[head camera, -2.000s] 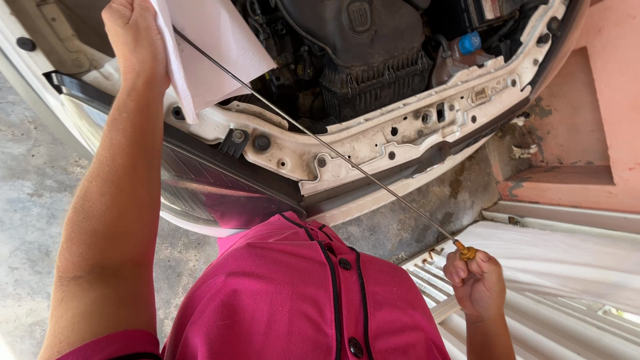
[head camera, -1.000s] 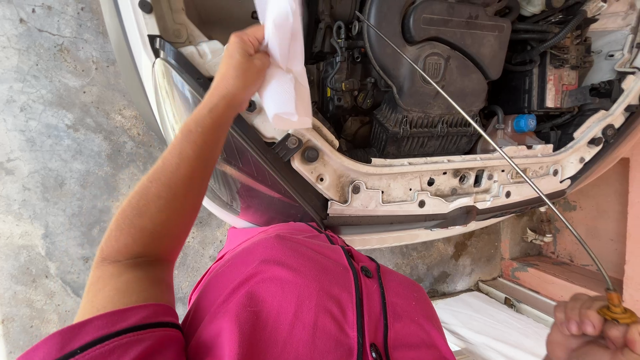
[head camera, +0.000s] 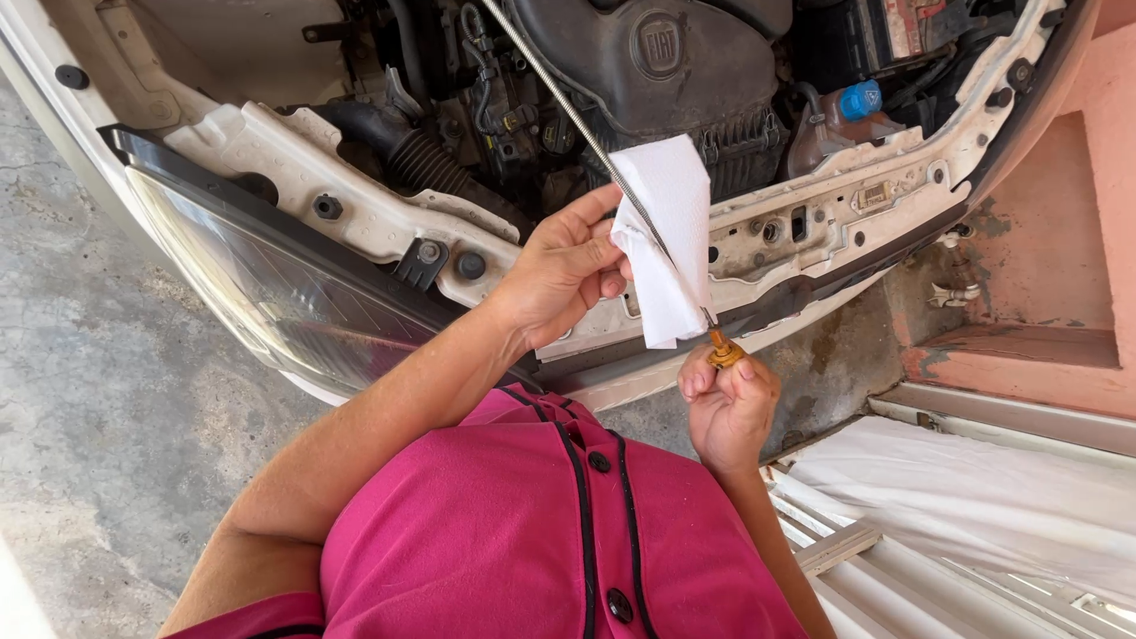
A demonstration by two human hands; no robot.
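Note:
My left hand (head camera: pixel 568 266) pinches a folded white paper towel (head camera: pixel 670 195) between thumb and fingers. The long coiled metal shaft of an oil dipstick (head camera: pixel 568 106) lies against the towel and runs up past the top edge of the view. My right hand (head camera: pixel 732 404) grips the dipstick's yellow-orange handle (head camera: pixel 726 351), just below the towel's lower end. Both hands are over the front edge of an open car engine bay, near the black engine cover (head camera: pixel 621 80). The shaft's far tip is out of view.
The car's white front crossmember (head camera: pixel 799 226) spans the view, with a headlight (head camera: pixel 275 257) at left. A blue-capped reservoir (head camera: pixel 830 129) and a battery (head camera: pixel 870 44) sit at right. A white cloth (head camera: pixel 967 497) covers white slats at lower right, beside a pink wall (head camera: pixel 1038 231).
My hands have come together: my left hand with the towel is now close to the handle, and my right hand has moved in from the far right. The towel now lies against the shaft near the handle.

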